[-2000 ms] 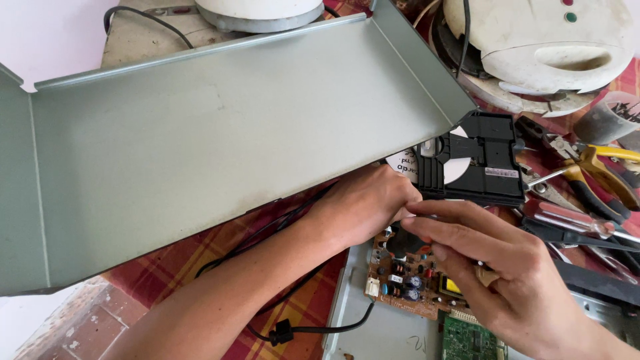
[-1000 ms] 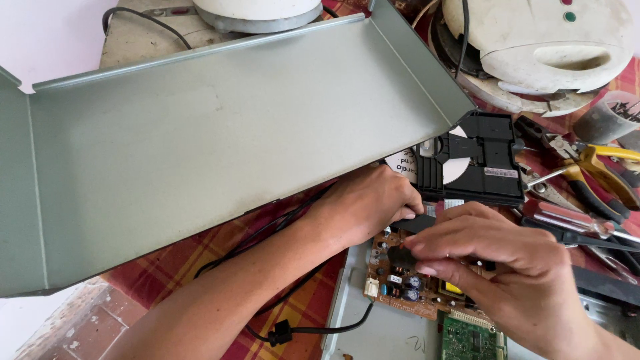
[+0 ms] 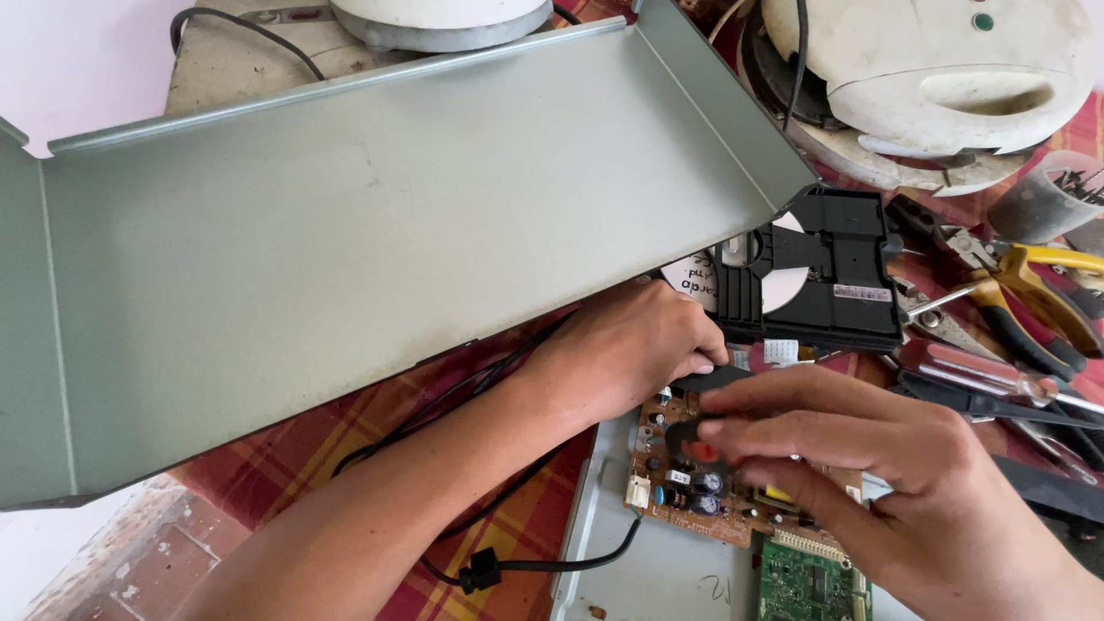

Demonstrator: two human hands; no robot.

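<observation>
My left hand (image 3: 660,345) is closed on one end of a dark strip (image 3: 711,378) at the upper edge of a brown circuit board (image 3: 716,522). Over the same board, my right hand (image 3: 828,440) pinches a small dark thing with a red part (image 3: 703,450), blurred and partly behind the fingers. The brown board sits on a grey metal base plate (image 3: 638,586), beside a green circuit board (image 3: 798,573). A black cord (image 3: 586,565) runs from the white connector (image 3: 638,492) at the board's left corner.
A large metal cover (image 3: 414,216) leans across the left. Behind my hands lies a black disc drive (image 3: 845,259) holding a disc. At right are yellow-handled pliers (image 3: 1035,293), a red-handled screwdriver (image 3: 975,366) and a cup of small metal parts (image 3: 1039,207). White appliances (image 3: 940,78) stand behind.
My right hand has shifted a little over the board, and a red part now shows below its fingertips. My left hand stays at the board's upper edge.
</observation>
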